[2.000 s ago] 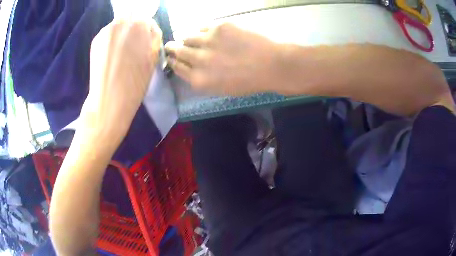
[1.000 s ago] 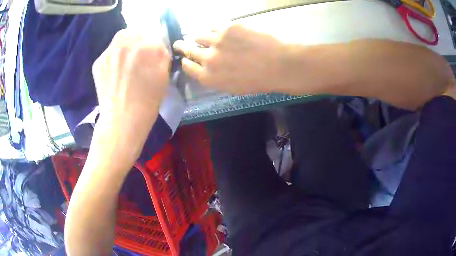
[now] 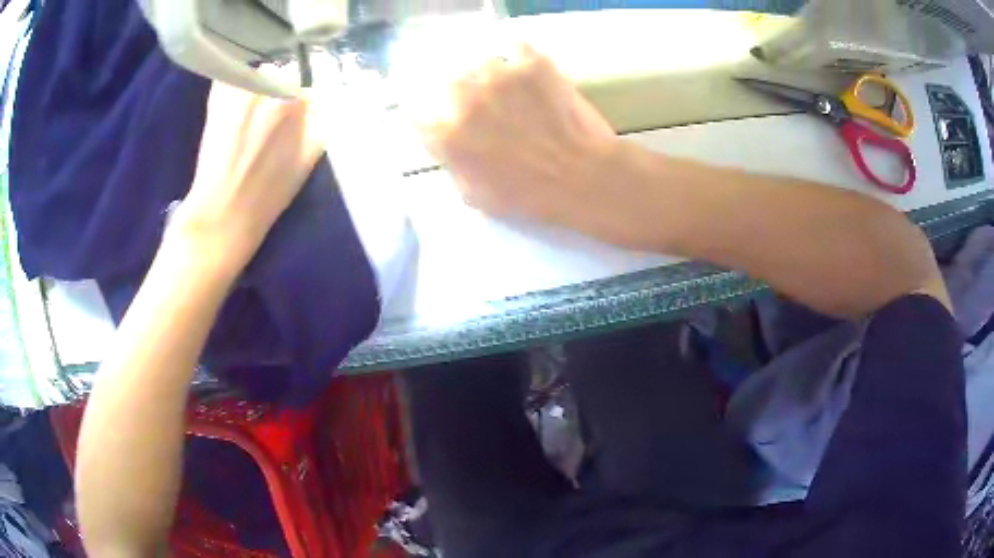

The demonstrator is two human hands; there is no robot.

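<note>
My left hand point(image 3: 256, 147) lies on a navy garment piece point(image 3: 316, 273) at the left, its fingertips close to the needle area of the sewing machine head point(image 3: 218, 44). The navy cloth hangs over the table's front edge. A pale grey or white piece point(image 3: 376, 218) lies between my hands, washed out by the lamp. My right hand point(image 3: 507, 131) is curled at the right of the needle, fingertips lost in glare. Whether it grips the pale cloth cannot be told.
Scissors point(image 3: 834, 107) with yellow and red handles lie at right, beside a dark panel point(image 3: 955, 135). A red crate point(image 3: 273, 447) is below the table at left. Grey cloth point(image 3: 801, 381) lies at lower right. The green ruler-like edge point(image 3: 545, 316) runs along the table front.
The view has shifted, showing the machine head and whole scissors. My hands have moved apart, up near the needle. The navy cloth is spread lower over the edge; the dark strip between my fingers is gone from view.
</note>
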